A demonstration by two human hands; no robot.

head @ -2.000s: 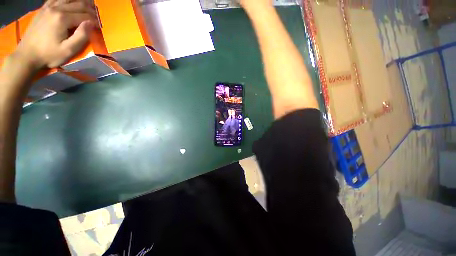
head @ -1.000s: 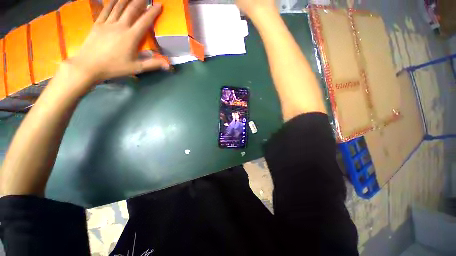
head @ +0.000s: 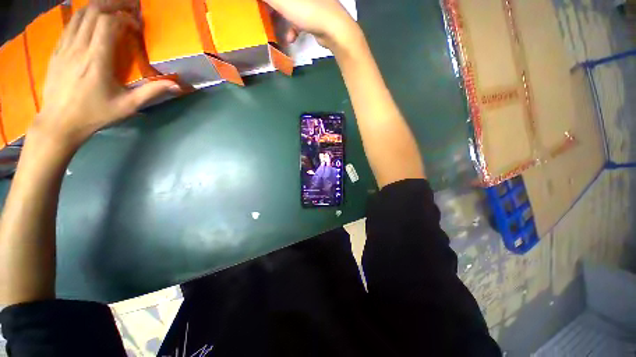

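Several orange-topped product boxes (head: 174, 31) with white-grey sides stand in a tight row at the upper left, small orange flaps sticking out at their near edges. A white lid flap (head: 307, 50) sticks out at the row's right end, partly behind my right hand. My left hand (head: 94, 77) lies over the boxes with fingers and thumb spread around one; its fingertips are blurred, so I cannot tell how firmly it holds. My right hand (head: 314, 19) is at the right end box by the lid, cut off by the top edge, fingers partly hidden.
A black smartphone (head: 322, 160) with a lit screen lies on the green bench (head: 188, 181), beside a small white label (head: 351, 173). Tiny white scraps lie nearby. Right of the bench are a large brown carton (head: 498, 90) with red-printed tape, a blue crate (head: 512, 215) and blue tubes (head: 591, 104).
My left hand moved right along the row, then back left. My right hand came in from the bench's far edge to the end box. Another orange box top now shows at the right end.
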